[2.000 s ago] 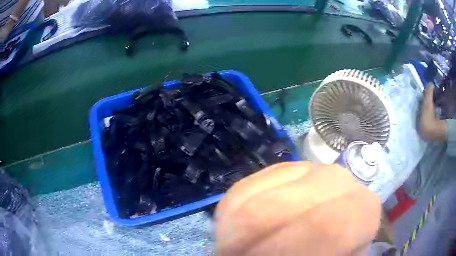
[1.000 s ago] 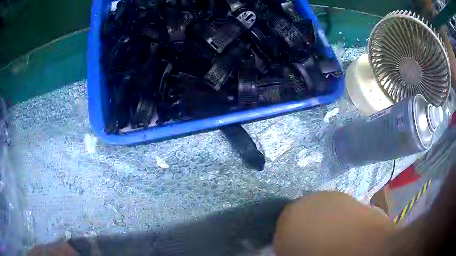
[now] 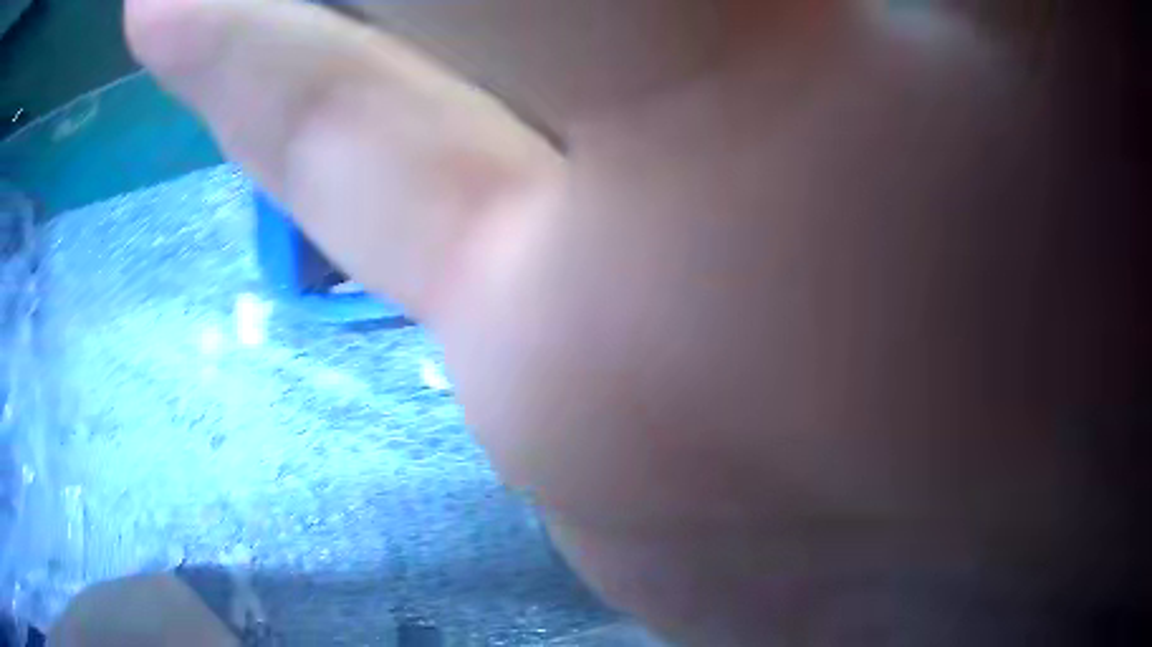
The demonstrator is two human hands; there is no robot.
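My right hand [image 3: 606, 329] is very close to the camera, blurred, and covers the middle and right of the view. One finger or the thumb points to the upper left. A thin dark line [image 3: 518, 116] runs along the hand near the top; I cannot tell if it is a wire. What the hand holds, if anything, is hidden. My left hand [image 3: 142, 614] shows only as a blurred, cut-off part at the bottom left edge. The blue parts bin [image 3: 281, 247] shows only its near left corner behind my right hand, with a little dark content.
Pale, shiny bubble-like sheeting [image 3: 253, 430] covers the bench, with small white bits on it. A crumpled clear plastic bag [image 3: 23, 379] lies along the left edge. The green belt side [image 3: 126, 139] is at the upper left.
My right hand has come up close to the camera and now hides most of the bin, the fan and the spray can. My left hand shows slightly more at the bottom left.
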